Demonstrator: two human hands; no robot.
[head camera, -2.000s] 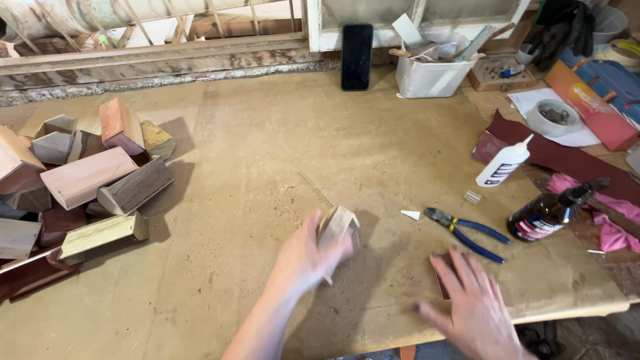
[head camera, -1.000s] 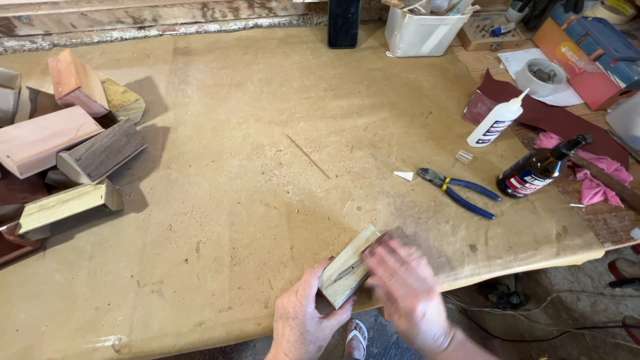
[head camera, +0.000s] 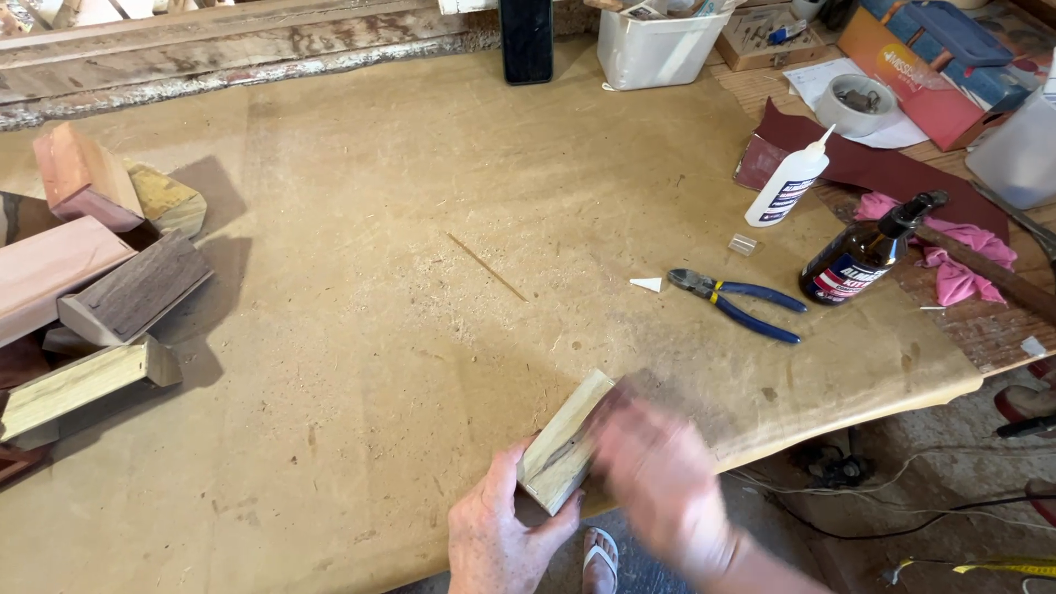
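Observation:
A small pale wooden block with dark grain (head camera: 565, 445) is gripped at its lower end by my left hand (head camera: 503, 520), near the table's front edge. My right hand (head camera: 660, 478), blurred, lies against the block's right side. A dark reddish piece, likely sandpaper (head camera: 615, 400), shows at its fingertips; the fingers' hold on it is blurred. Above the hands, a thin wooden strip (head camera: 487, 266) lies amid fine sawdust on the brown paper table cover (head camera: 330, 206).
Angular wooden pieces (head camera: 136, 289) are piled at the left. To the right lie blue-handled pliers (head camera: 734, 301), a white glue bottle (head camera: 788, 181) and a dark spray bottle (head camera: 866, 252). A phone (head camera: 526, 41) and a white tub (head camera: 660, 45) stand at the back.
Two seconds ago my right hand was apart from the block, on a dark piece by the table edge; now it is against the block. The block has moved nearer the front edge.

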